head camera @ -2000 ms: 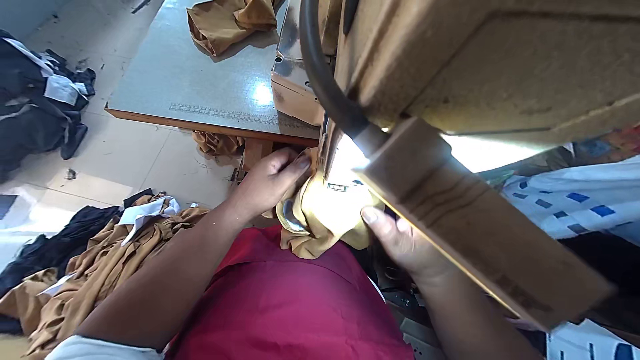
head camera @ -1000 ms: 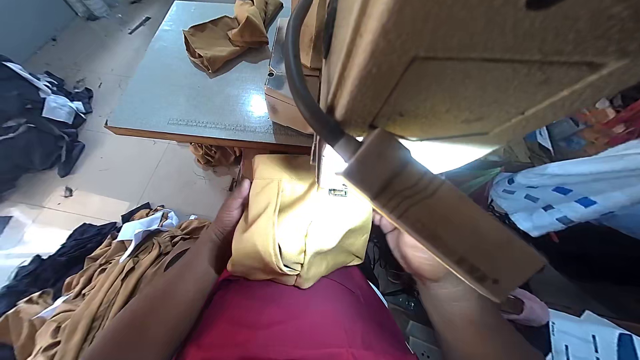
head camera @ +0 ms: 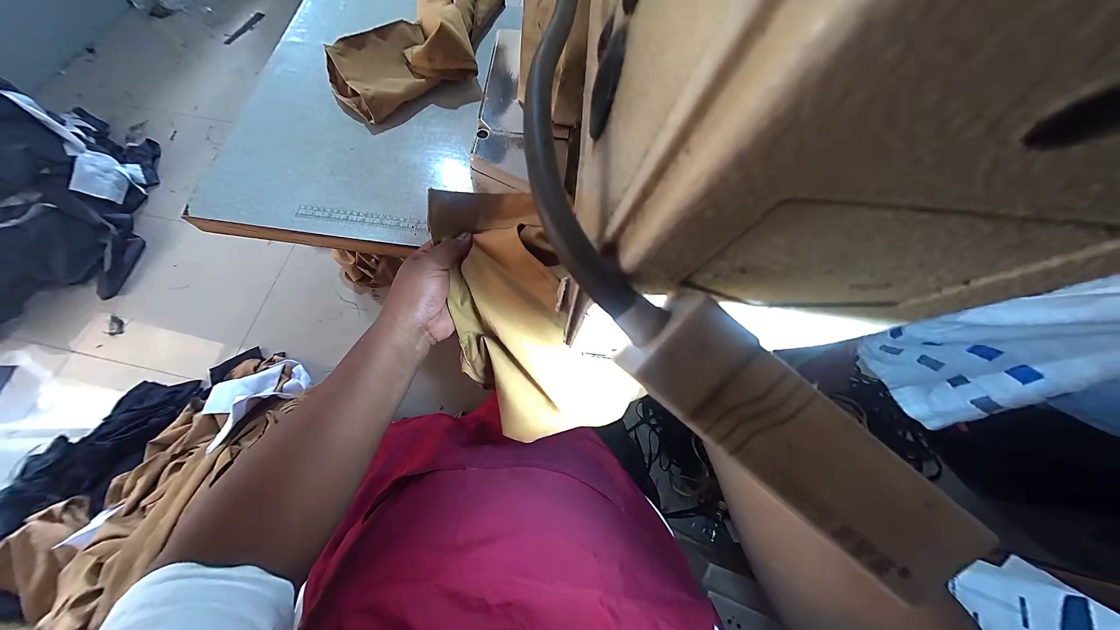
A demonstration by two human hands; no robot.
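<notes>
A tan fabric piece (head camera: 525, 350) lies under the lit working area of an industrial sewing machine (head camera: 840, 166), its front part hanging over the edge toward my lap. My left hand (head camera: 433, 289) grips the fabric's left side, thumb on top, near the table's front corner. My right hand is hidden behind the box-shaped lamp (head camera: 787, 437) on its dark flexible neck; only the forearm shows below it. The strong light washes out the fabric around the needle area, so the needle cannot be made out.
Another tan piece (head camera: 402, 66) rests on the grey table (head camera: 341, 157), which bears a printed ruler near its front edge. Tan garments (head camera: 166, 472) and dark cloth (head camera: 61, 201) lie in heaps at the left. White cloth with blue squares (head camera: 971, 359) hangs at the right.
The fabric, earlier bunched and then spread before me, now extends farther left onto the table edge. My left hand has moved up and away from me with it. My right hand has gone behind the lamp.
</notes>
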